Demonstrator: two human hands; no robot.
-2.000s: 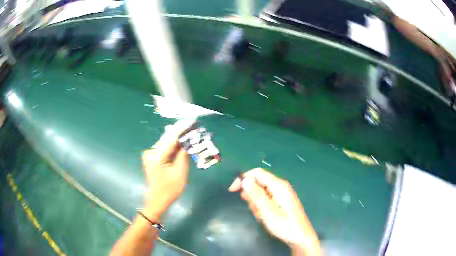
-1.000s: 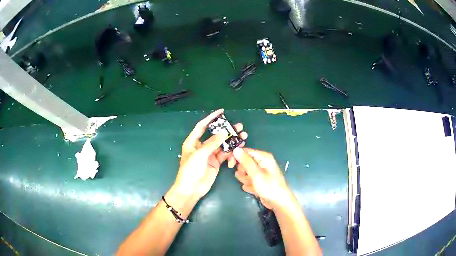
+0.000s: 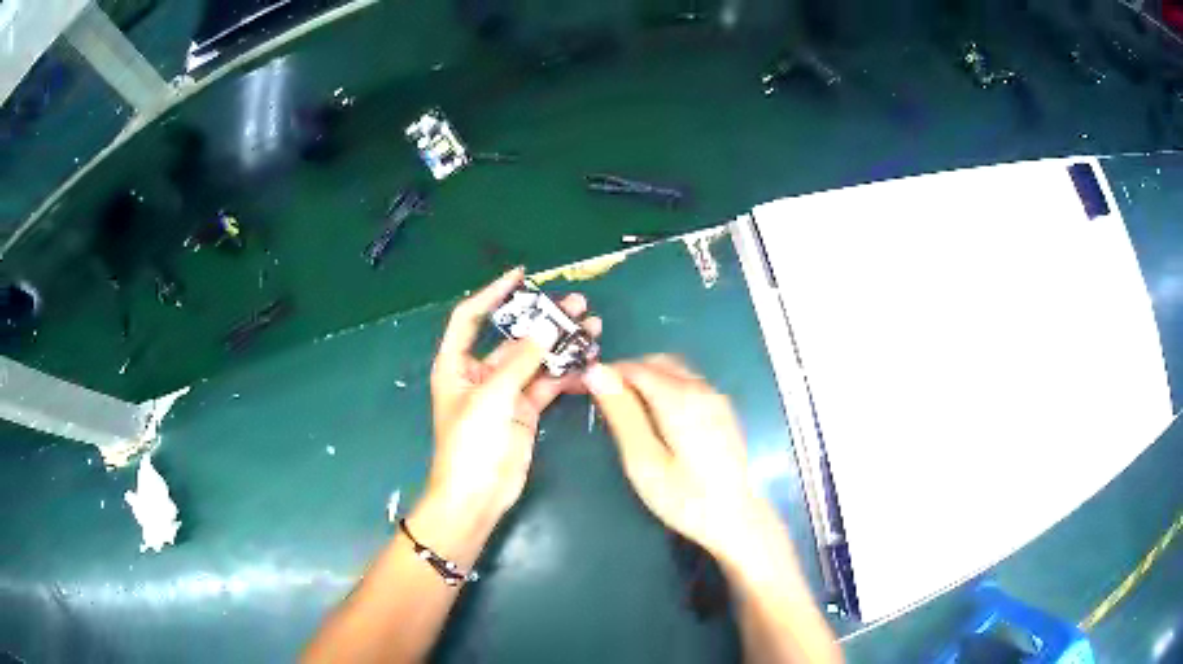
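My left hand (image 3: 487, 402) holds a half-built adapter (image 3: 542, 327), a board with white parts in a dark rim, between thumb and fingers. The thumb lies on the board. My right hand (image 3: 668, 435) is slightly blurred. Its thumb and fingertips meet at the adapter's lower right end; whether they grip the adapter or a small part there is hidden. A dark thing (image 3: 701, 580) lies on the bench, partly under my right forearm.
A white sheet (image 3: 967, 389) covers a tray at right. The conveyor (image 3: 519, 117) beyond carries a circuit board (image 3: 437, 144), bundled cords (image 3: 634, 189) and other parts. A pale post (image 3: 71, 402) and white scrap (image 3: 153, 506) stand at left. A blue object (image 3: 1018, 633) shows below right.
The view has swung right, so more of the white sheet shows. Both hands remain together at the adapter. Two seconds ago they were apart, with the board in the left hand.
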